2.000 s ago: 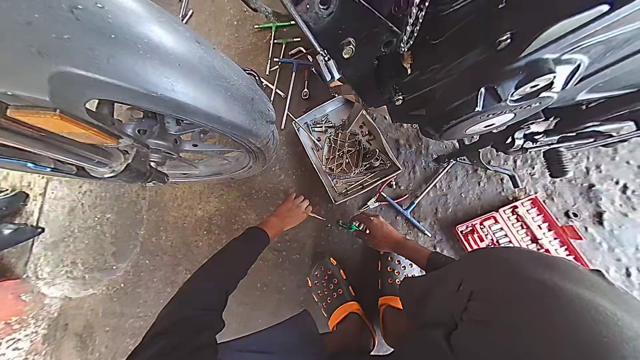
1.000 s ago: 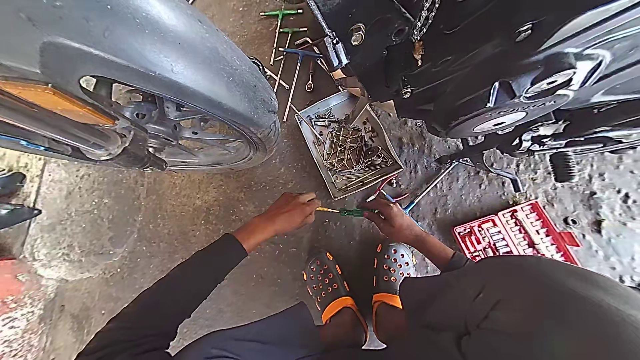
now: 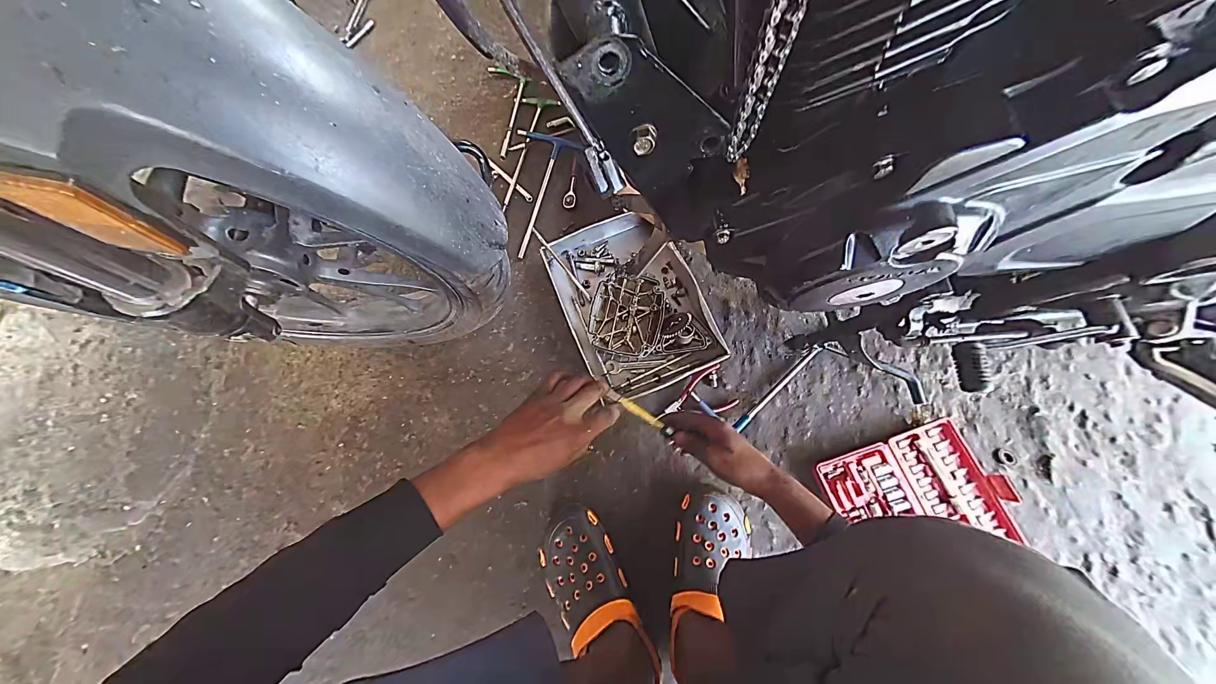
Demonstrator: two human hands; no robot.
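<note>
A slim yellow tool [image 3: 641, 412] with a dark end spans the gap between my hands. The fingers of my left hand [image 3: 560, 423] close around its left end, by the tray's near corner. At the tool's dark right end, my right hand [image 3: 717, 446] grips it with curled fingers, which hide part of it. Just beyond both hands lies a metal tray [image 3: 575, 328] holding loose bolts, small parts and thin metal tools. Red-handled pliers [image 3: 692, 391] rest on the floor beside the tray, close to my right hand.
A motorcycle's wheel [image 3: 380, 285] under a grey fender stands at left, and a motorcycle's dark engine side [image 3: 855, 237] at upper right. A blue T-handle wrench [image 3: 541, 190] and other tools lie behind the tray. A red socket case [image 3: 902, 475] sits open at right.
Both hands have moved toward the tray's near corner. The green part seen between the hands a second ago no longer shows; the yellow part is more exposed.
</note>
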